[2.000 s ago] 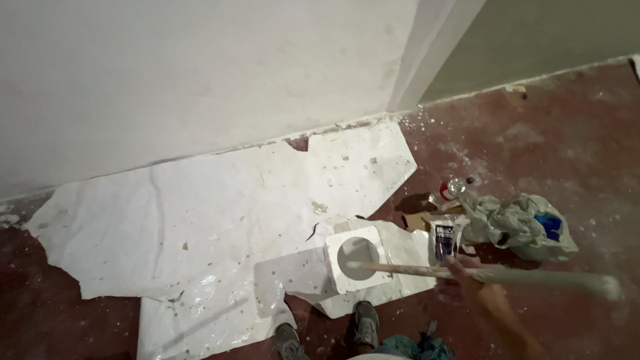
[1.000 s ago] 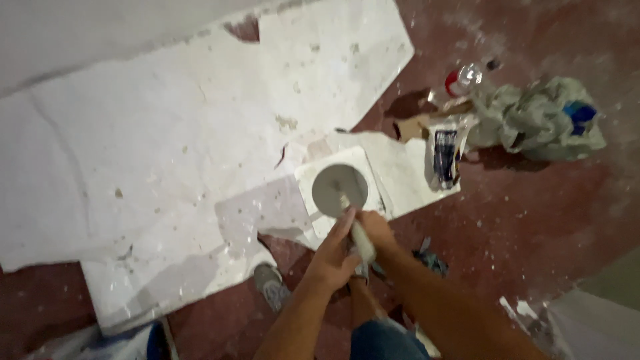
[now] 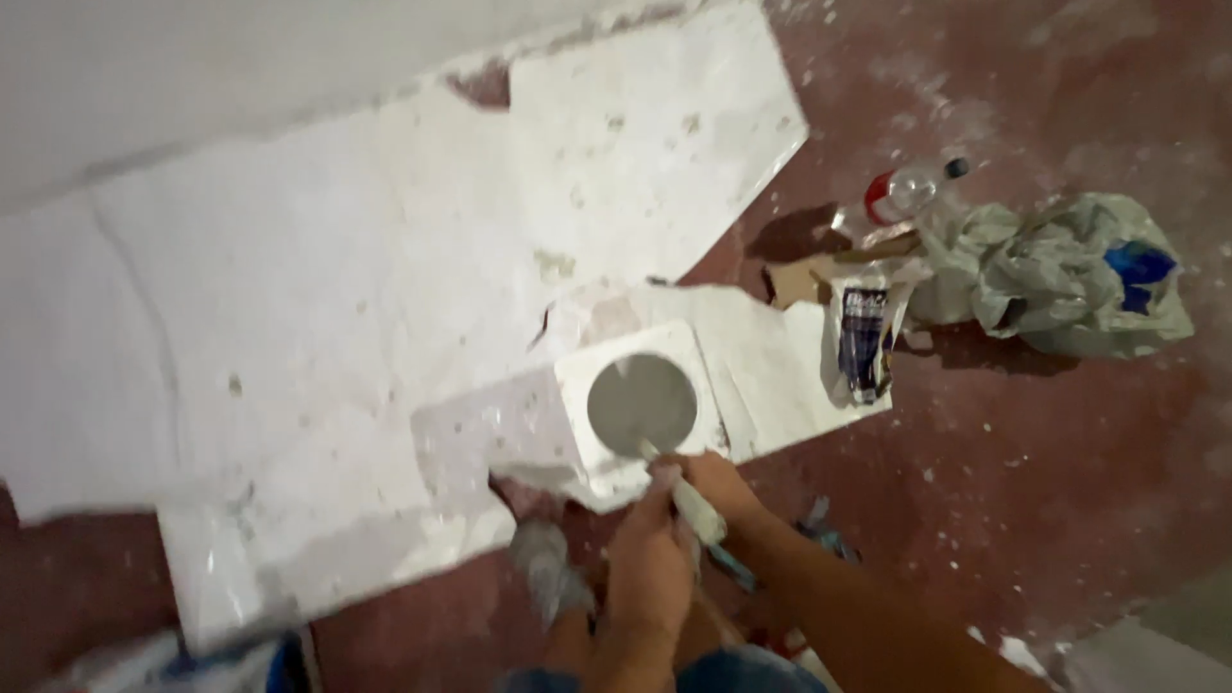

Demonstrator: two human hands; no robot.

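Observation:
Both my hands are closed around a pale stick point(image 3: 701, 510), my left hand point(image 3: 654, 539) on its left side and my right hand point(image 3: 727, 489) on its right. The stick's far end goes down into a square white bucket point(image 3: 570, 409) with a round opening, at its near edge. Grey, smooth-looking material point(image 3: 642, 399) shows inside. The bucket stands on white sheeting point(image 3: 318, 318) spread over the floor. What my fingers cover of the stick is hidden.
Right of the bucket lie an opened printed packet point(image 3: 864, 337), a clear plastic bottle point(image 3: 908, 192) with a red label and a crumpled plastic bag point(image 3: 1068, 269). My shoe point(image 3: 549, 568) is at the near side; a wall point(image 3: 192, 67) runs along the top left.
Two seconds ago one hand held the stick out to the right over the bucket; now both hands grip it, its near end toward me. The view has moved closer and tilted down.

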